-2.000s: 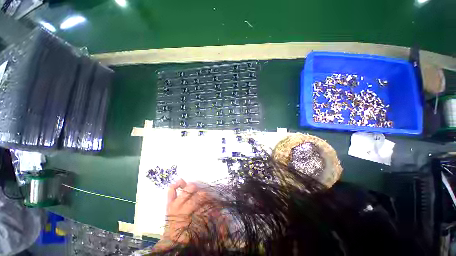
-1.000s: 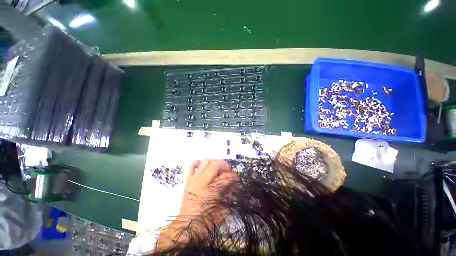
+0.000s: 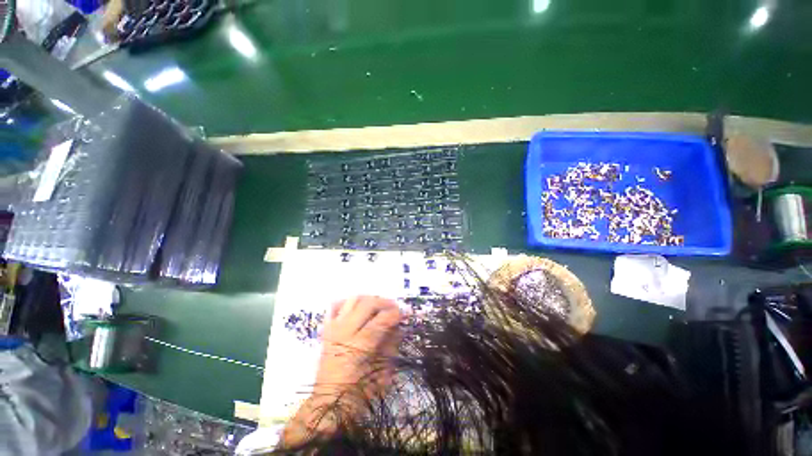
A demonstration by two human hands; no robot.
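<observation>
My left hand [image 3: 356, 343] lies on the white work sheet [image 3: 298, 285], fingers bent, fingertips between two piles of small dark components. Whether it pinches one is too small to tell. The left pile [image 3: 303, 325] sits beside its fingertips; the right pile [image 3: 445, 307] is partly covered by dark hair. A few dark components [image 3: 407, 269] stand apart near the sheet's top. The tan round dish [image 3: 579, 307] holds fine silvery parts [image 3: 539, 292] at the sheet's right. My right hand cannot be made out; hair hides the lower middle.
A clear blister tray [image 3: 383, 200] with dark parts lies beyond the sheet. A blue bin [image 3: 721, 209] of mixed small parts is at right, above white paper [image 3: 650, 283]. Stacked trays [image 3: 116, 200] stand left, above a solder spool [image 3: 102, 346]. A grey sleeve [image 3: 40, 405] shows lower left.
My left hand has moved from the sheet's lower middle up towards the gap between the piles. The whole view has shifted, showing more of the upper left.
</observation>
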